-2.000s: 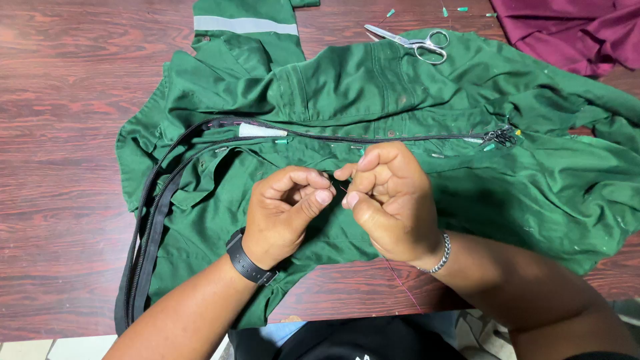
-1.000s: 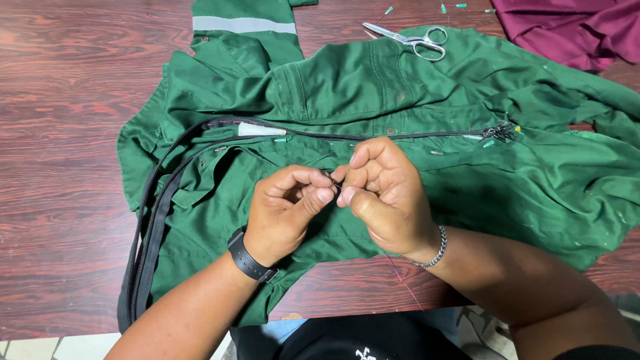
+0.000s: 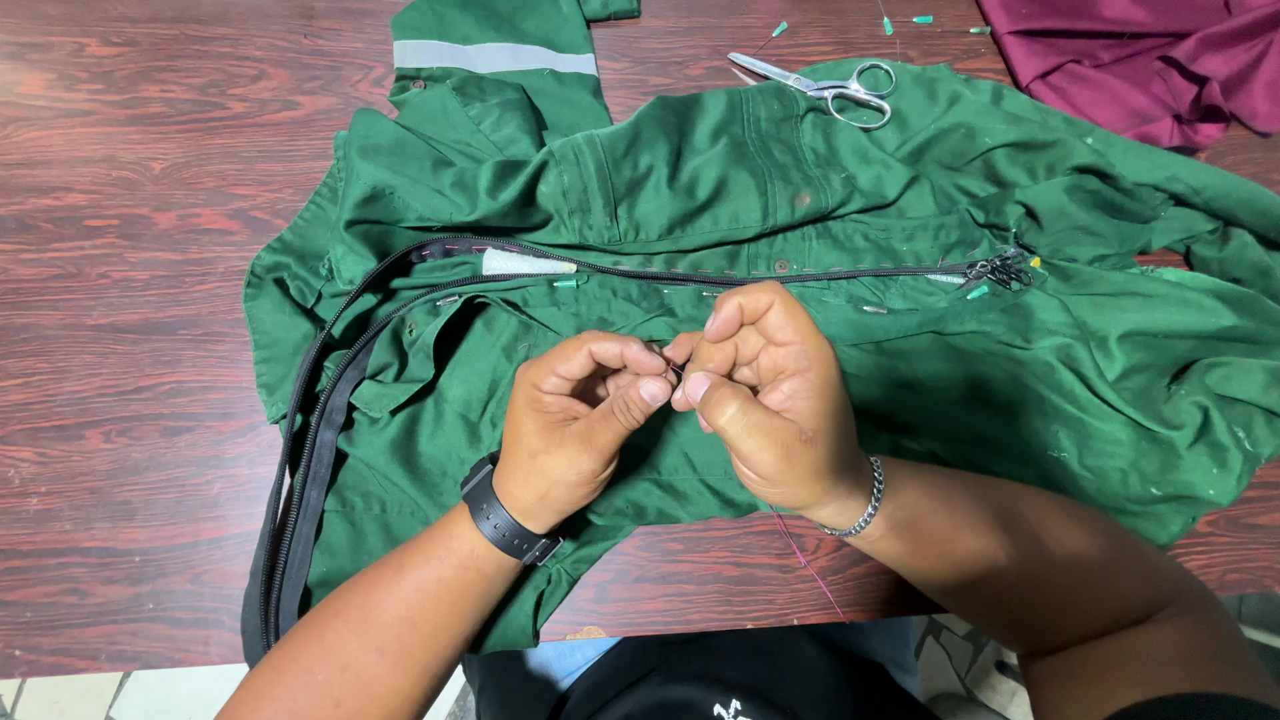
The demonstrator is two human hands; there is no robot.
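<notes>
A green work garment point(image 3: 680, 180) lies spread across the table, with a long black zipper point(image 3: 320, 400) along its middle and left side. Above the garment, my left hand point(image 3: 585, 420) and my right hand point(image 3: 770, 400) meet at the fingertips. Between them they pinch a thin dark thing, perhaps a needle or a pin; its full shape is hidden by the fingers. Pink thread point(image 3: 805, 560) hangs below my right hand to the table's front edge. Several safety pins point(image 3: 1000, 270) are bunched at the zipper's right end, and pale stitches run beside the zipper.
Metal scissors point(image 3: 830, 92) rest on the garment's upper part, slightly open. Several green-ended pins point(image 3: 923, 19) lie near the far edge of view, beside maroon cloth point(image 3: 1150, 60) at the upper right. A sleeve with a reflective band point(image 3: 495, 57) extends across the wooden table point(image 3: 130, 250).
</notes>
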